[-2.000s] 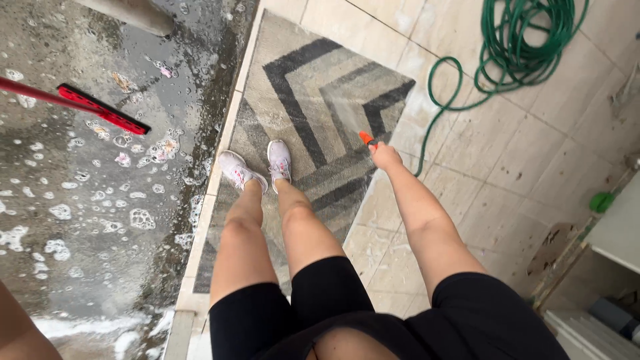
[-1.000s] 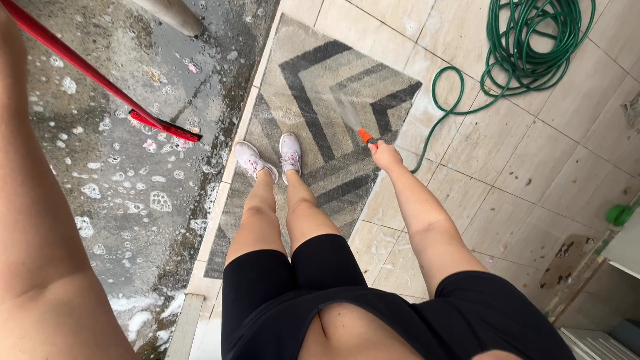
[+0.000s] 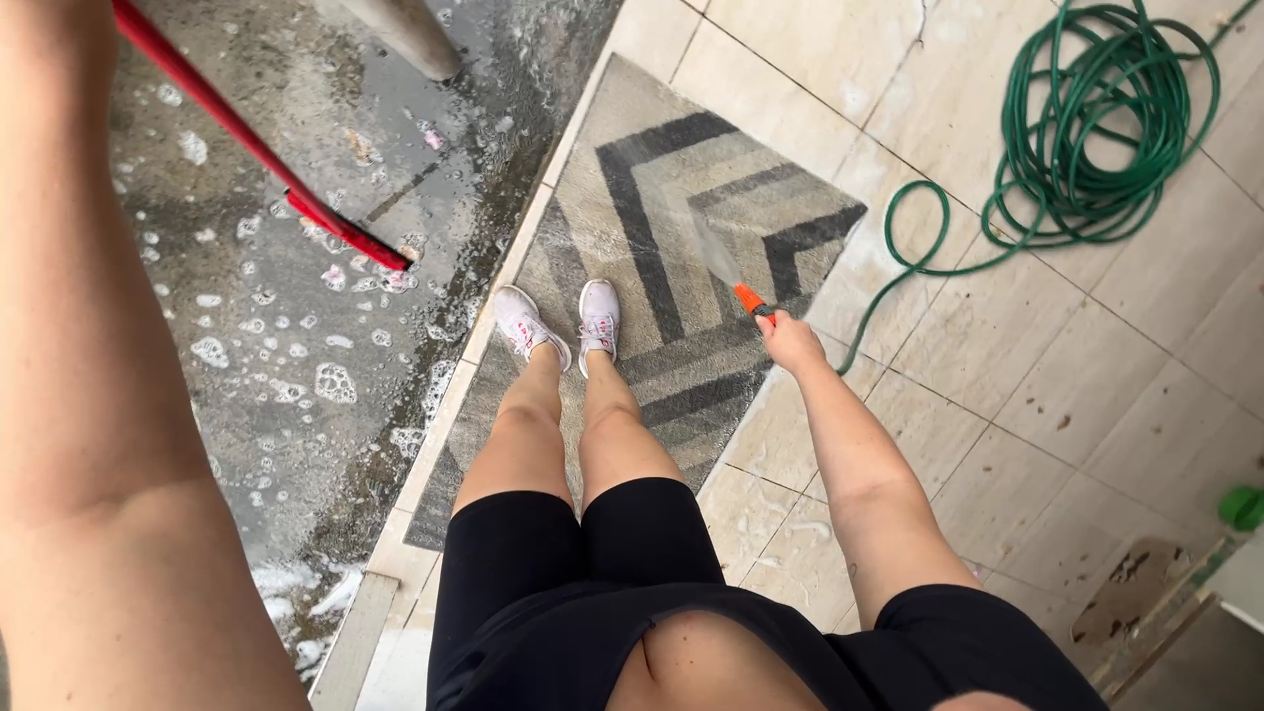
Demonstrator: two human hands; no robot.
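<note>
My right hand (image 3: pixel 792 342) is closed around an orange and grey hose nozzle (image 3: pixel 753 302), right of my shoes. A fan of water leaves its tip and lands on the grey and beige chevron-patterned rug (image 3: pixel 721 153). My left arm is raised along the left edge; its wrist end meets the upper left corner, where the fingers are hidden or cut off. Beside that wrist passes the red handle (image 3: pixel 212 99) of a floor squeegee or broom, whose red head (image 3: pixel 346 232) rests on the wet, foamy concrete. Whether my left hand holds the handle cannot be seen.
My pink-white sneakers (image 3: pixel 599 321) stand on the rug. A green garden hose (image 3: pixel 1086 128) lies coiled on beige floor tiles (image 3: pixel 1037 346). A tile edge (image 3: pixel 513 259) borders the concrete. A grey post (image 3: pixel 415 39) stands at the top, a green object (image 3: pixel 1241 508) at the right.
My left arm has come into view at the left and risen toward the upper corner. The red tool's head has moved to the right over the concrete. My right hand stays on the nozzle.
</note>
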